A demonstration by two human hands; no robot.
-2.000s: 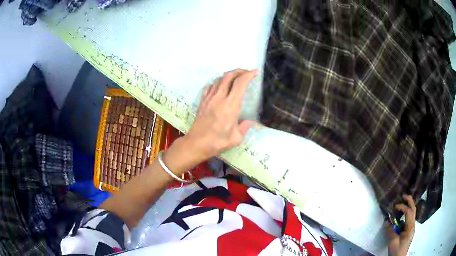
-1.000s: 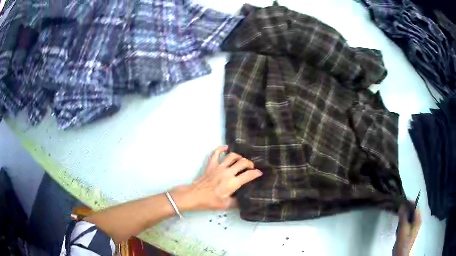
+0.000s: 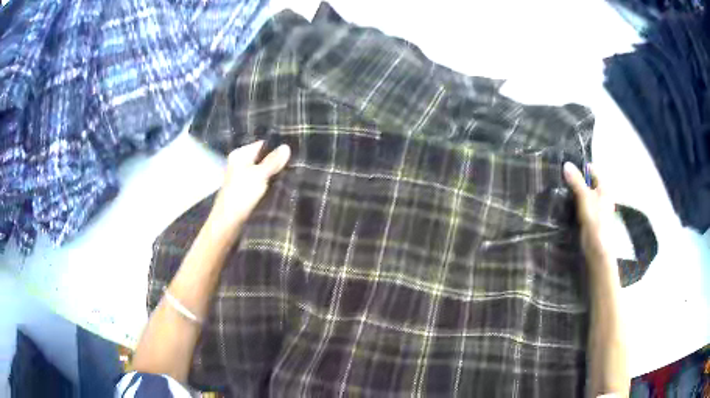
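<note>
A dark brown plaid garment [image 3: 397, 256] with thin cream and yellow lines spreads across the middle, its lower part running off the bottom edge. My left hand [image 3: 253, 180] grips its left side, thumb and fingers pinching the cloth. My right hand [image 3: 589, 204] holds its right edge. A small blue and dark bit, perhaps the thread snips [image 3: 593, 177], shows by the right fingers. A dark strap-like loop [image 3: 640, 242] curves out to the right of my right wrist. The upper part of the garment lies folded and bunched.
Blue-white plaid garments [image 3: 117, 93] lie in a pile at the upper left. Navy-black garments [image 3: 662, 109] lie at the upper right. The white table [image 3: 175, 172] shows between them. Red and dark cloth shows at the lower right corner.
The plaid garment has been drawn nearer and spread larger in view. My left hand has gone from lying at its left edge to gripping it. My right hand has moved up along the right edge.
</note>
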